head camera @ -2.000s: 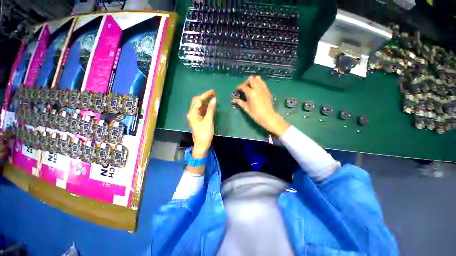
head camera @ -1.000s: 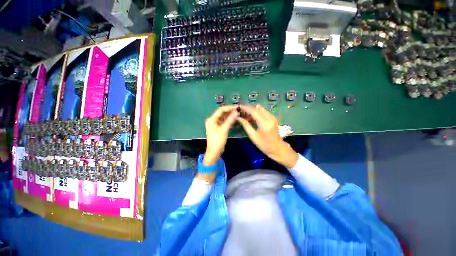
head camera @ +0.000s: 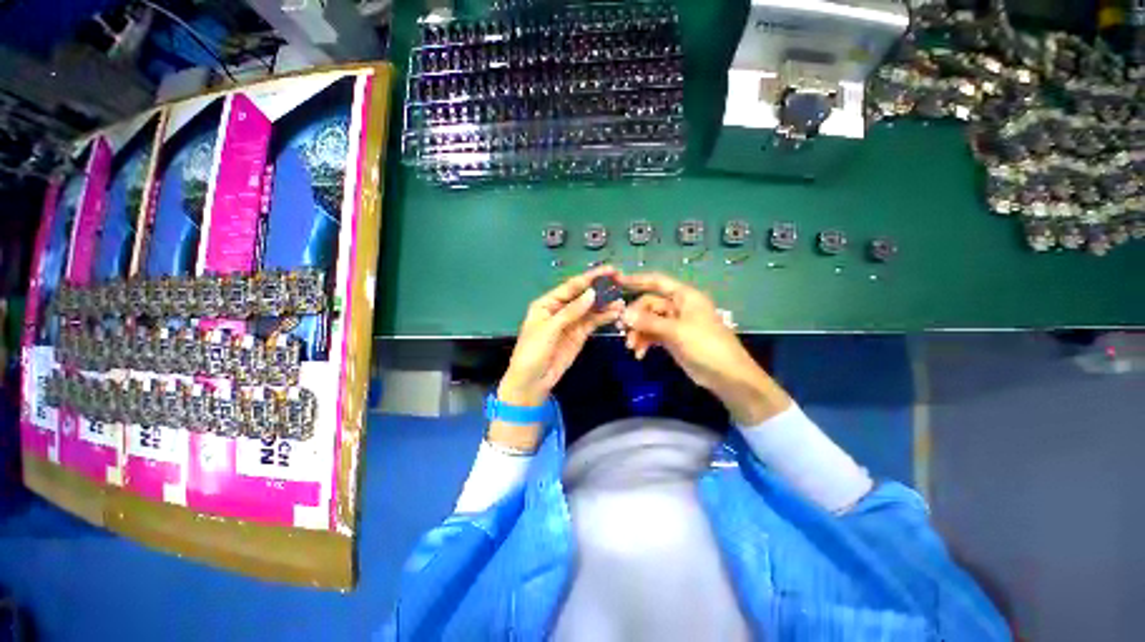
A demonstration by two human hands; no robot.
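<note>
A small dark round part [head camera: 607,292] is between my two hands, above the front edge of the green mat. My left hand [head camera: 553,336] has its fingertips on the part's left side. My right hand [head camera: 688,329] touches its right side with bent fingers; whether it also holds something small cannot be told. A spaced row of small round components [head camera: 691,233] lies on the green mat [head camera: 477,270] behind my hands, with tiny specks in front of them. A small bright patch of loose hardware [head camera: 726,319] lies at the mat's front edge, just behind my right hand.
A clear component tray [head camera: 540,94] with rows of dark parts lies at the back. A silver-white screw feeder [head camera: 810,75] stands right of it. A heap of modules [head camera: 1067,157] is at the right. A printed cardboard sheet [head camera: 239,483] with rows of modules [head camera: 188,295] is at the left.
Two seconds ago my right hand was at the row and my left hand was apart and empty. Now both hands meet at the front edge on the dark part, which shows more clearly.
</note>
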